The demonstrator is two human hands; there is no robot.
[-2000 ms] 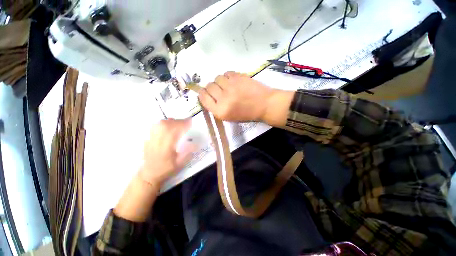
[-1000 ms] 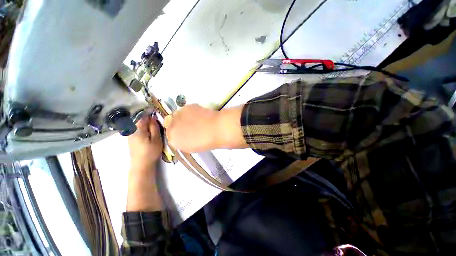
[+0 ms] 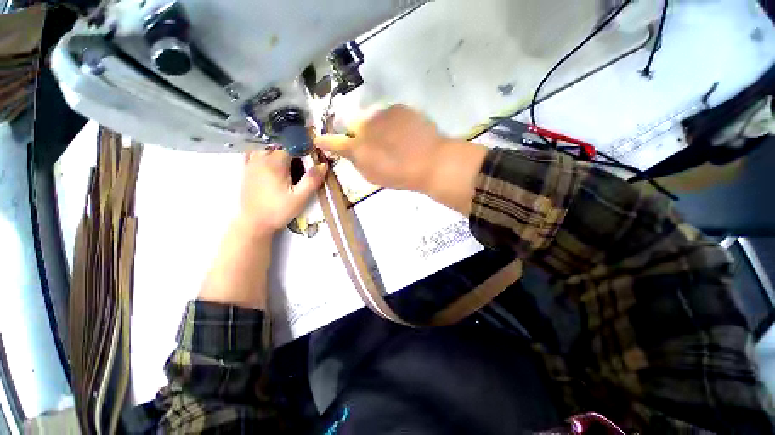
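Note:
A long brown strap strip (image 3: 350, 246) with a white line along it runs from under the sewing machine head (image 3: 212, 59) down over the table edge and curves across the dark apron. My left hand (image 3: 276, 191) is at the machine's foot, thumb and fingers on the strip's upper end. My right hand (image 3: 395, 149) is just to the right of it, fingertips on the strip by the needle area, slightly blurred. The needle and foot are hidden behind a black knob (image 3: 293, 136) and my fingers.
A bundle of brown strips (image 3: 106, 280) lies at the table's left. Red-handled snips (image 3: 557, 140) lie right of my right hand, with a black cable (image 3: 537, 85) beside them. Stacked brown pieces (image 3: 19, 64) are at far left. A printed ruler scale runs along the table edge.
My left hand, away from the strip two seconds ago, has come up to the foot beside my right hand. The view came closer and moved back. The strip's hanging loop sits higher than at first.

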